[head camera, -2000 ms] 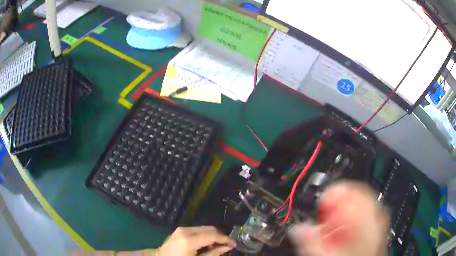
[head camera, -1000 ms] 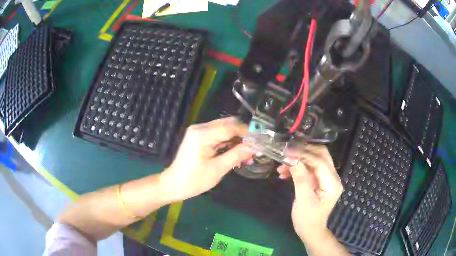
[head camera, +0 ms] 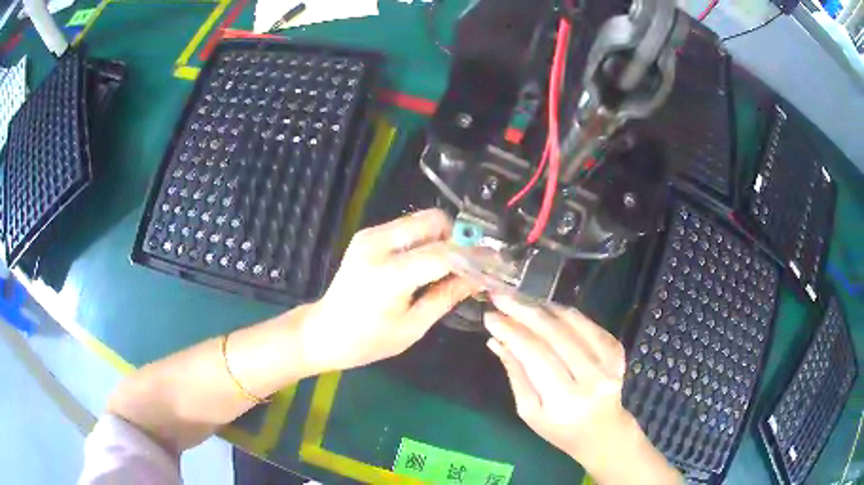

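The test fixture (head camera: pixel 545 180), black with metal linkage and red wires (head camera: pixel 552 123), stands right of centre. Its clear pressure head plate (head camera: pixel 493 265) with a small green piece (head camera: pixel 467 232) is low at the front. My left hand (head camera: pixel 393 289) has its fingertips at the left front of the plate. My right hand (head camera: pixel 559 369) has its fingertips just below the plate's front edge, close to my left fingertips. A round socket (head camera: pixel 464 314) shows partly below my fingers. Whether a small component is between the fingertips is hidden.
A black component tray (head camera: pixel 256 170) with shiny parts lies left of the fixture, another (head camera: pixel 706 332) lies right. More black trays stand at far left (head camera: pixel 47 156) and far right (head camera: pixel 794 199). A green label (head camera: pixel 453 464) is on the mat at the front edge.
Over the last second my right hand has moved left and inward, close to my left fingertips. Earlier the head was raised and my hands were lower and farther apart. The view has shifted slightly.
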